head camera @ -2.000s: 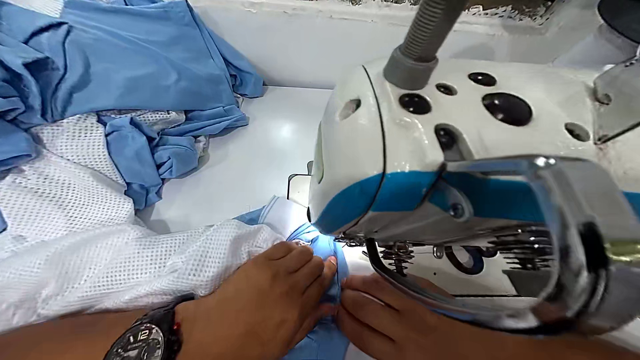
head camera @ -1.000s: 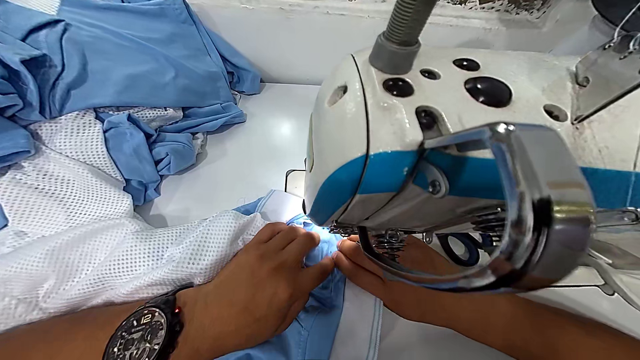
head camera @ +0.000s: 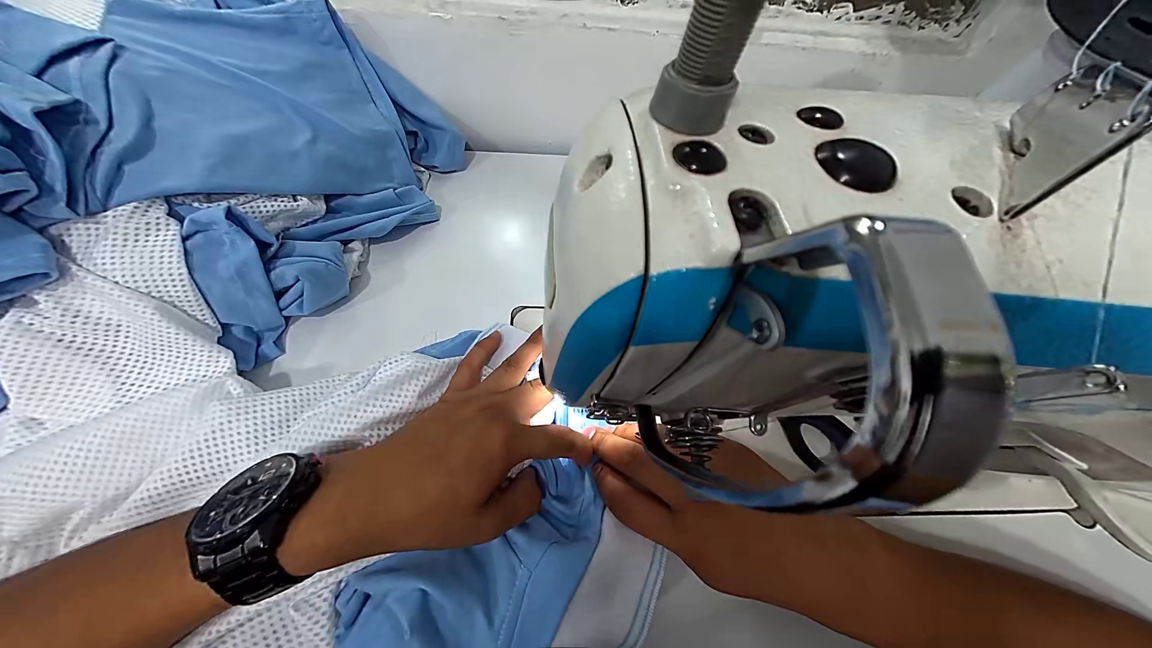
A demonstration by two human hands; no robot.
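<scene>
Under the head of a white and blue industrial sewing machine lies a garment of blue fabric and white perforated mesh. My left hand, with a black watch at the wrist, rests on the fabric just left of the lit sewing area, its fingers spread. My right hand is on the right side of the same spot, its fingertips at the blue cloth's edge and meeting my left index finger. Part of it is behind the chrome guard. The needle is hidden.
More blue garment pieces with white mesh are heaped on the white table at the upper left, against a pale wall. A grey corrugated tube rises from the machine head. Threads run through a metal guide at the upper right.
My left hand's fingers have spread out and reach further up beside the machine head. My right hand stays by the sewing area, having moved from lower beside the cloth in the oldest frame.
</scene>
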